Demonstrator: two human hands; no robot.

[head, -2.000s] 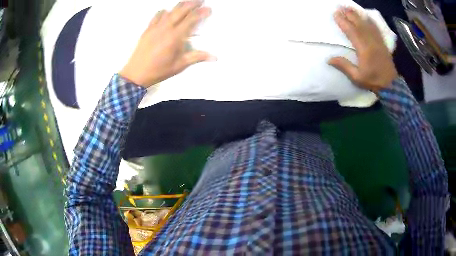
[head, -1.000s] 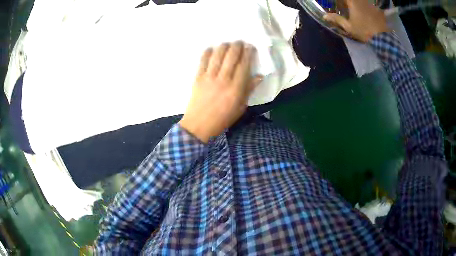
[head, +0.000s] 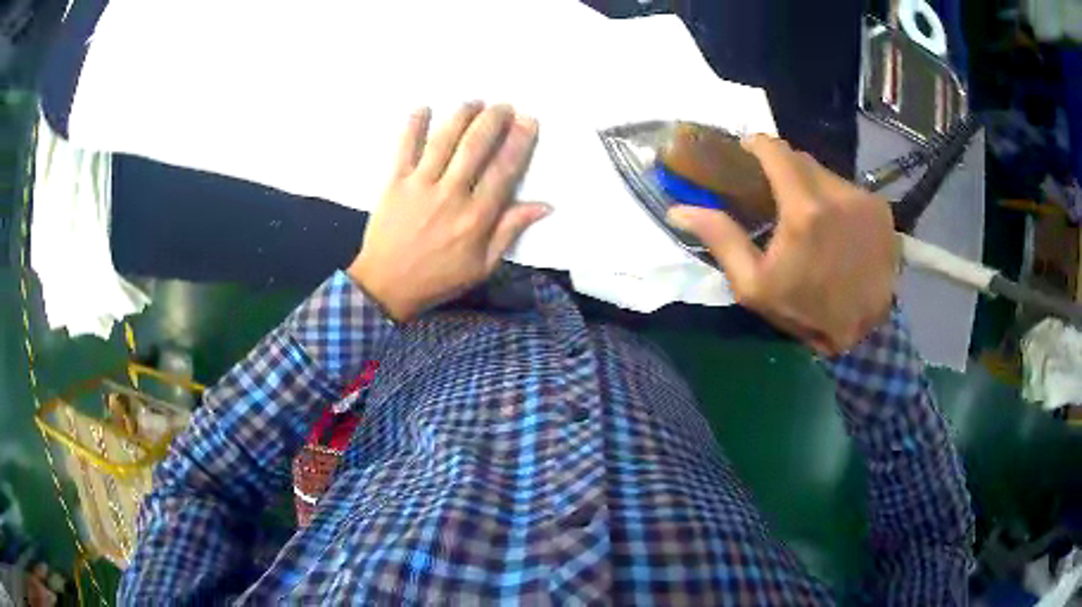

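The white garment [head: 285, 95] lies spread over the dark pressing table cover [head: 202, 225], overexposed so its folds barely show. My left hand [head: 457, 213] lies flat on the garment with its fingers apart, holding nothing. My right hand [head: 813, 237] grips the brown handle of the steam iron [head: 718, 172]. The iron's silver plate is on the right part of the garment, its tip pointing up and left, with a blue part beside my thumb. The underside of the iron is hidden.
The silver iron rest [head: 908, 89] sits at the far right on a pale cloth [head: 943, 273], with a white tape roll [head: 922, 24] behind it. The steam hose [head: 949, 263] runs right. White cloth [head: 77, 237] hangs at left above a yellow-framed basket [head: 113, 451].
My right hand has come from the rest area at right onto the garment with the iron gripped. My left hand has moved a little left on the cloth, and the view has shifted.
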